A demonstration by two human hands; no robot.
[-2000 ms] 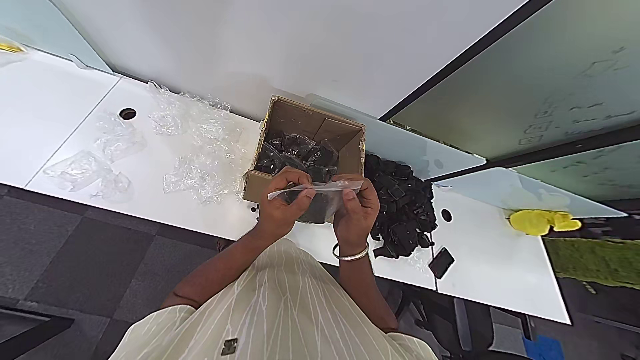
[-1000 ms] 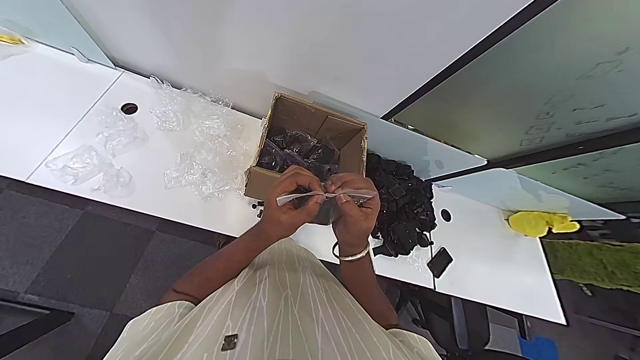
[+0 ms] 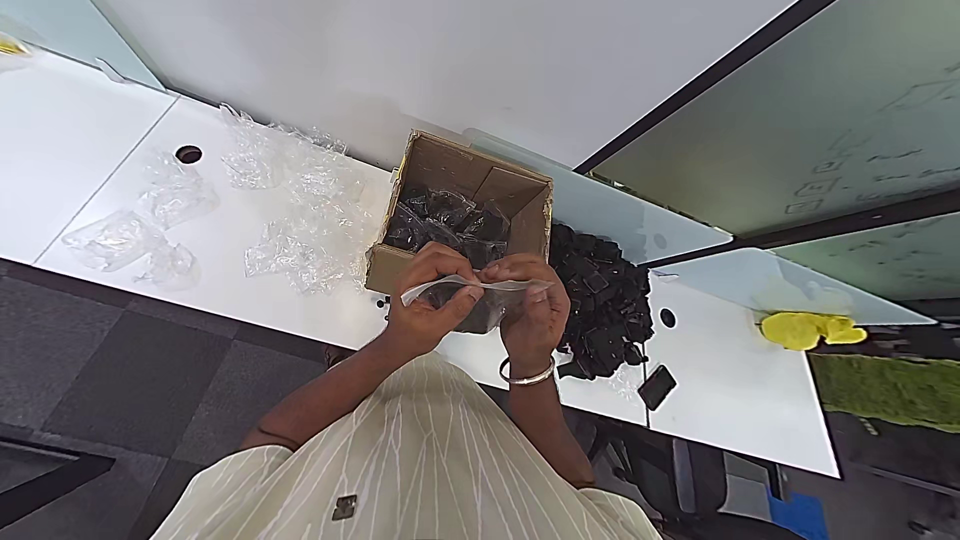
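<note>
My left hand (image 3: 439, 300) and my right hand (image 3: 534, 300) pinch the top edge of a clear plastic bag (image 3: 487, 311) between thumbs and fingers, close together. Something dark shows through the bag, which hangs at the near side of an open cardboard box (image 3: 388, 266). Inside the box lie several clear bags with dark contents (image 3: 442, 214). To the right of the box, a heap of small black plastic parts (image 3: 600, 300) is piled on the white table. Crumpled clear plastic bags (image 3: 300, 247) are spread to the left of the box.
More clear bags (image 3: 112, 240) lie farther left on the white table (image 3: 360, 322). A black phone-like object (image 3: 657, 388) is right of the heap. Yellow items (image 3: 810, 330) sit at the table's right end. Glass partitions (image 3: 750, 127) stand behind, and a chair (image 3: 697, 480) is below right.
My hands have shifted along the bag's top edge. One second ago the strip looked narrow and straight between them; now it looks wavy, with more of the bag visible below.
</note>
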